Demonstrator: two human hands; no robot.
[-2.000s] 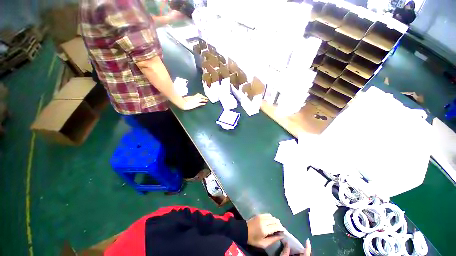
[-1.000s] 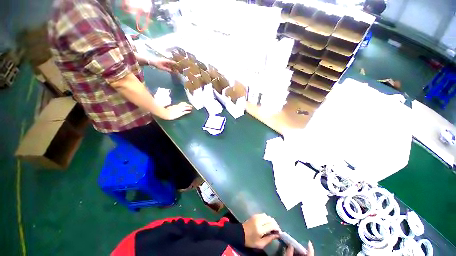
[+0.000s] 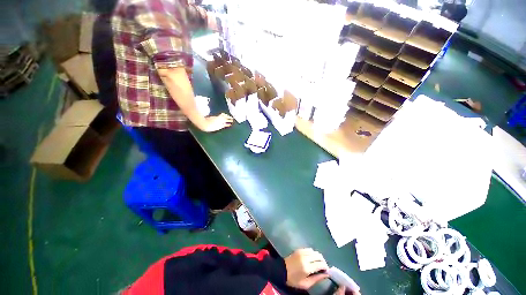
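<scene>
My left hand (image 3: pixel 305 268) is at the bottom edge, its fingers closed on a small flat white-grey item (image 3: pixel 341 279). My right hand (image 3: pixel 342 290) is mostly cut off by the bottom edge; only fingertips show at the item's lower side, and its grip cannot be made out. White-grey coiled cables (image 3: pixel 441 253) lie heaped on the bench to the right. Flat white cards (image 3: pixel 369 250) lie fanned between my hands and the coils.
A large white block (image 3: pixel 429 155) stands behind the cards. Open boxes (image 3: pixel 282 109) and a small packed unit (image 3: pixel 258 140) sit on the green bench (image 3: pixel 242 173). A co-worker in a plaid shirt (image 3: pixel 153 69) stands at left beside a blue stool (image 3: pixel 154 187). Stacked boxes (image 3: pixel 398 52) rise behind.
The camera view has shifted. The co-worker's far arm has moved back toward the white stack. The item in my hands appears tilted a little differently, and less of my right hand shows.
</scene>
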